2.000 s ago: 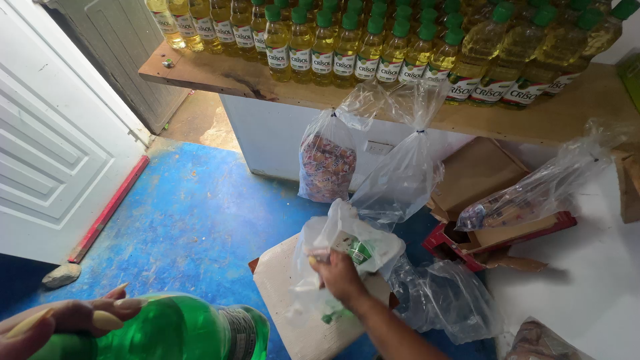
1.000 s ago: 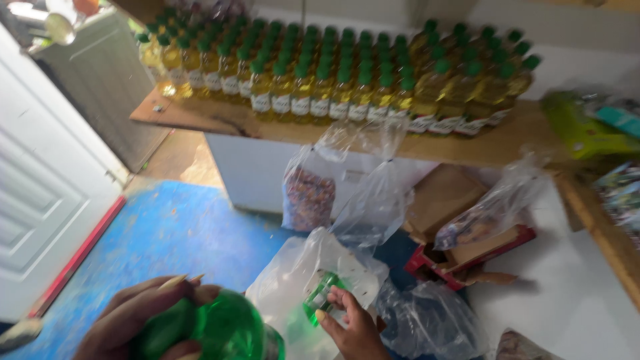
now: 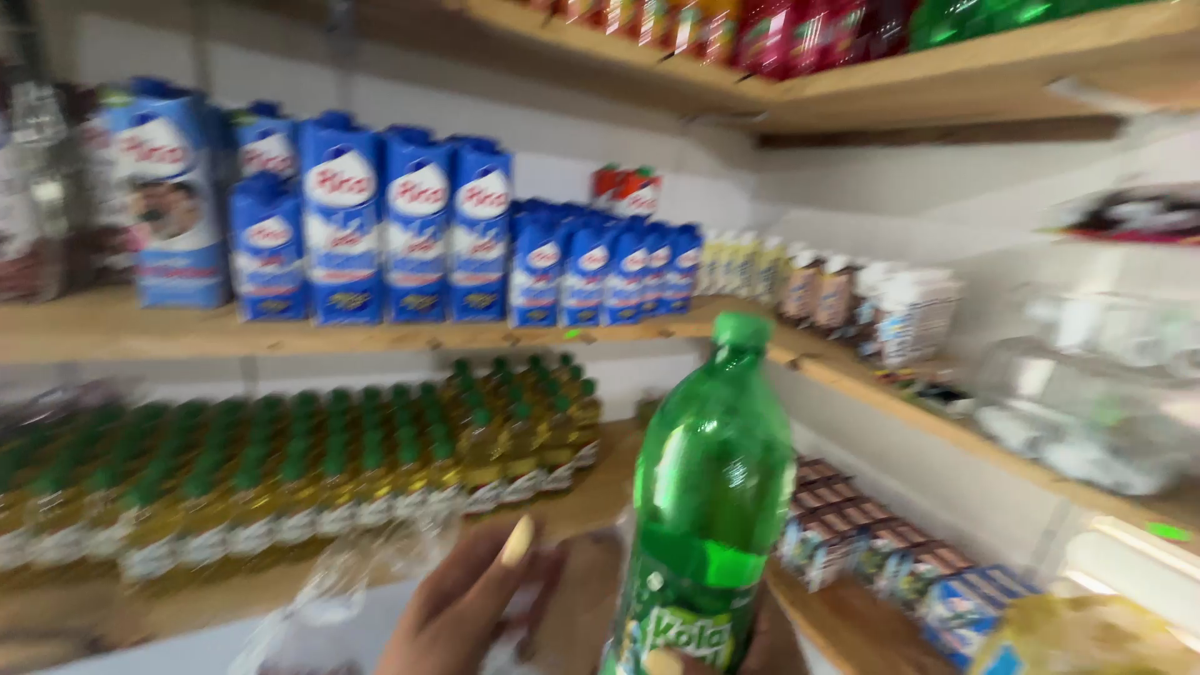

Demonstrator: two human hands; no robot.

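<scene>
A large green plastic soda bottle (image 3: 708, 506) with a green cap stands nearly upright at the centre right. My right hand (image 3: 773, 633) grips its lower part; a thumbnail shows on the front label, and much of the hand is hidden behind the bottle or below the view. To the left of the bottle, apart from it, my left hand (image 3: 459, 595) is raised with its thumb up and nothing visible in it; it is blurred and partly cut off. Behind it, a clear plastic bag (image 3: 347, 581) hangs near the lower shelf.
Blue milk cartons (image 3: 342, 225) line the middle shelf (image 3: 394, 337), with small bottles (image 3: 816, 286) in the corner. Green-capped cooking oil bottles (image 3: 300, 450) fill the lower shelf. Small boxed packs (image 3: 900, 553) lie at the lower right. An upper shelf (image 3: 900, 94) bears coloured drink bottles.
The view has swung up from the floor to the shelves. The green bottle, earlier at my left hand, is now upright in my right hand. My right hand no longer holds the small green item.
</scene>
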